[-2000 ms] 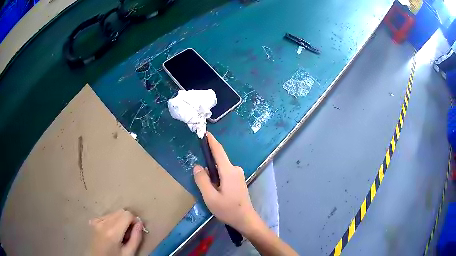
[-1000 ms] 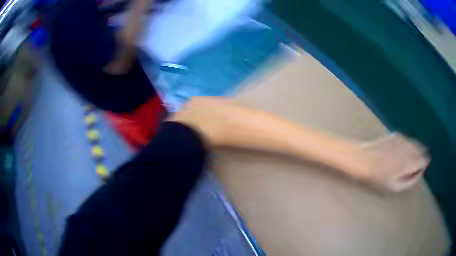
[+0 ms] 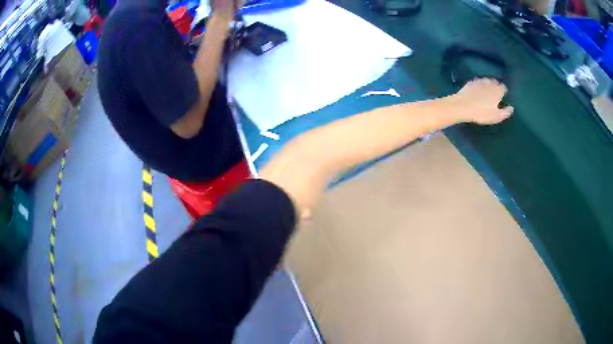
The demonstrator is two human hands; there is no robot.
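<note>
My left hand (image 3: 482,102) is stretched out over the dark green surface at the upper right, its fingers curled. A black headband frame (image 3: 474,63) lies just beyond it. The hand seems to be beside or over the frame's near edge; I cannot tell whether it touches it. The cardboard mat (image 3: 430,235) lies below my outstretched arm, with nothing seen on its visible part. My right hand and the padded hammer are out of the picture.
Another person (image 3: 161,87) in dark top and red stands at the left. A white sheet (image 3: 316,60) lies on the bench, with a black object (image 3: 262,38) at its far left. More black frames (image 3: 396,7) lie at the far side. Cartons (image 3: 44,124) stand far left.
The view has swung left, away from the phone and my right hand with the hammer. My left arm has swung from over the cardboard to the far side, near the headband frame.
</note>
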